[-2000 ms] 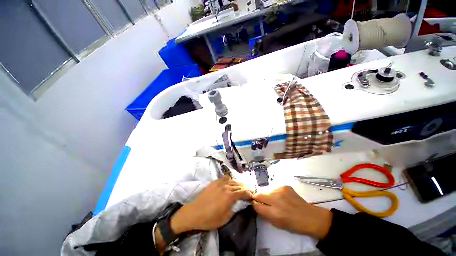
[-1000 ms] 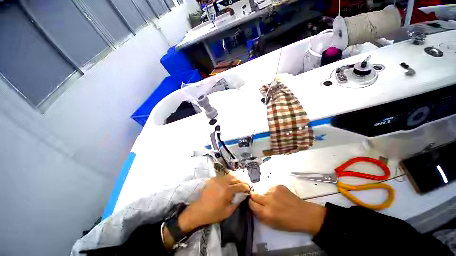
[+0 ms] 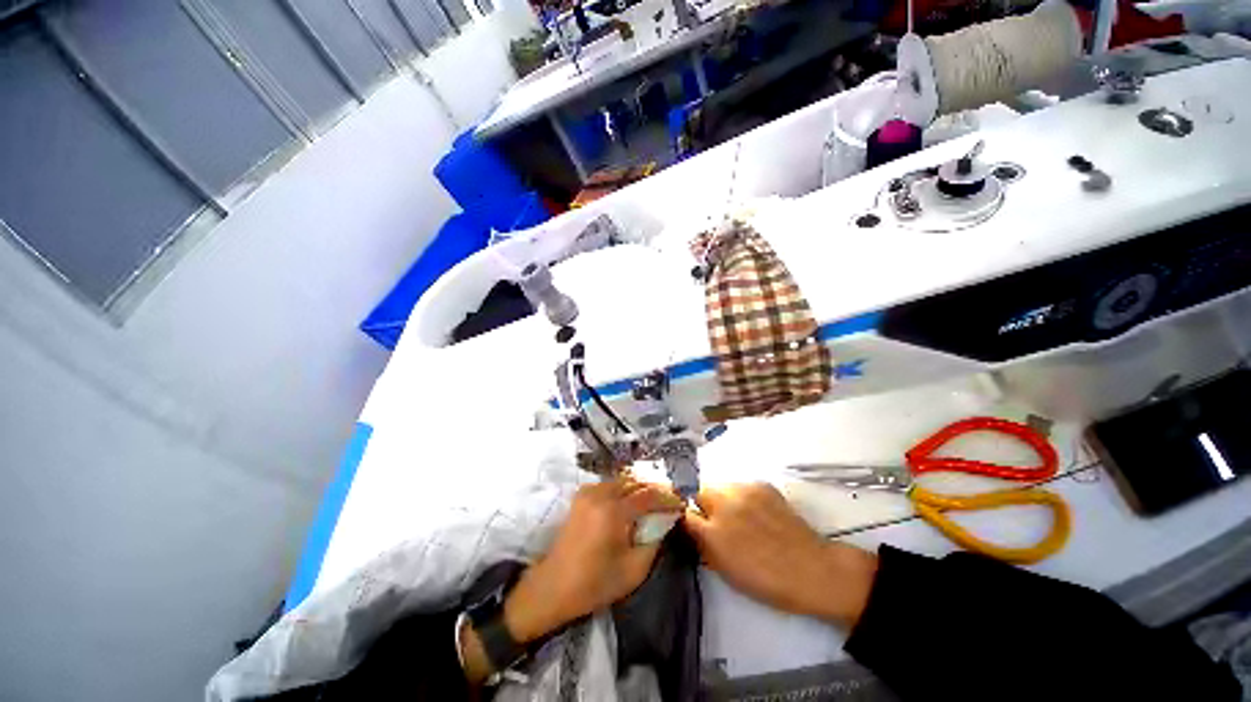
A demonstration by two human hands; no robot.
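The garment piece (image 3: 453, 528), with its whitish-grey side up, spreads left of the needle and under my left forearm. A dark edge strip (image 3: 661, 617) runs down from my fingertips towards the front edge. My left hand (image 3: 604, 542) pinches the cloth just in front of the presser foot (image 3: 682, 466). My right hand (image 3: 768, 542) holds the dark strip at its fingertips, close beside the left fingertips. The needle itself is too small to make out. The sewing machine (image 3: 617, 309) stands over the work.
Shears (image 3: 981, 505) with red and orange-yellow loops lie right of my right hand. A smartphone (image 3: 1180, 436) lies beyond them. A check cloth scrap (image 3: 763, 329) hangs on the machine head. A cream thread cone (image 3: 1002, 58) stands behind. Blue crates (image 3: 446, 261) are at the back left.
The view has shifted, so the machine and shears appear further left. Both hands stay together at the presser foot. My left hand looks more upright, and the white cloth beside it has shifted slightly.
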